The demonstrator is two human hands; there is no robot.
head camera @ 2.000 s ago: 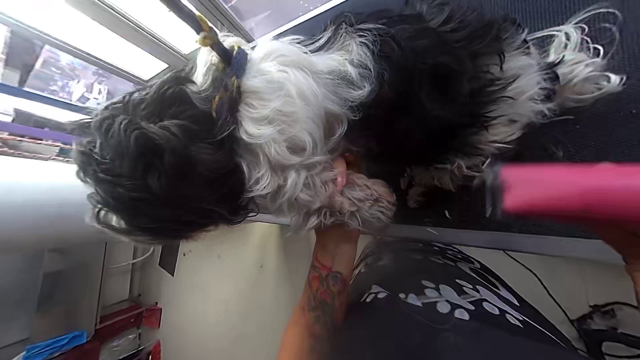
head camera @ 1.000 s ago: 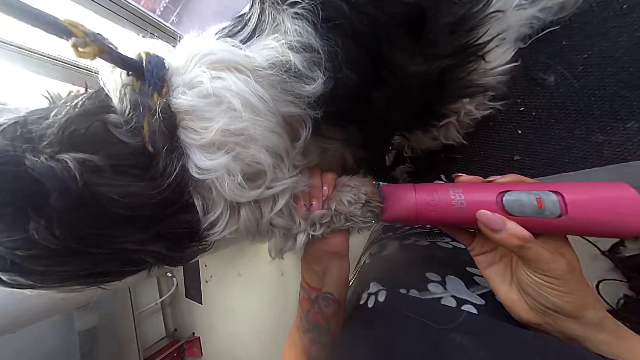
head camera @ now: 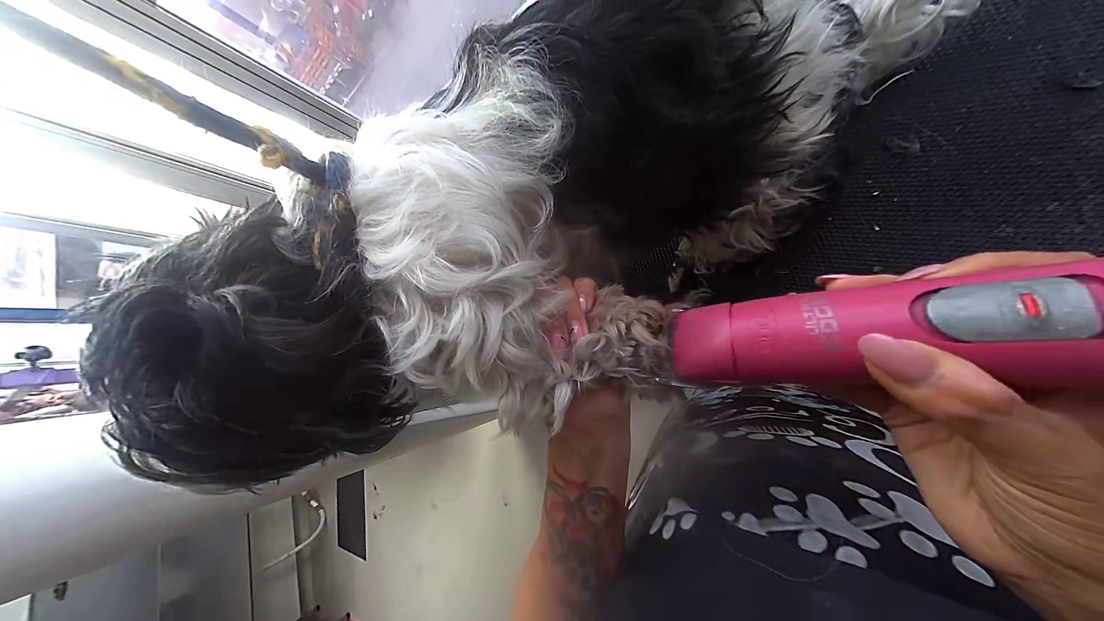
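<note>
A black and white long-haired dog (head camera: 457,207) is on a black textured grooming table (head camera: 975,147), its dark head at the left. My left hand (head camera: 573,315) comes up from below and grips the dog's front leg (head camera: 630,336); curly hair covers much of the hand, and the fingertips show. In my right hand (head camera: 966,431), at the right, is a pink electric clipper (head camera: 802,336) with a grey switch panel. The clipper's head meets the hair at the end of that leg. The blade itself is mostly hidden.
A dark grooming loop (head camera: 216,121) with yellow and blue binding runs from the upper left to the dog's neck. Loose hair lies on the table. Dark clothing with a pale paw print pattern (head camera: 828,517) is below the clipper. Windows (head camera: 78,164) stand at the left.
The clipper in my right hand, away from the leg two seconds ago, has come left against the leg's end. My left hand still holds the leg. The view has shifted.
</note>
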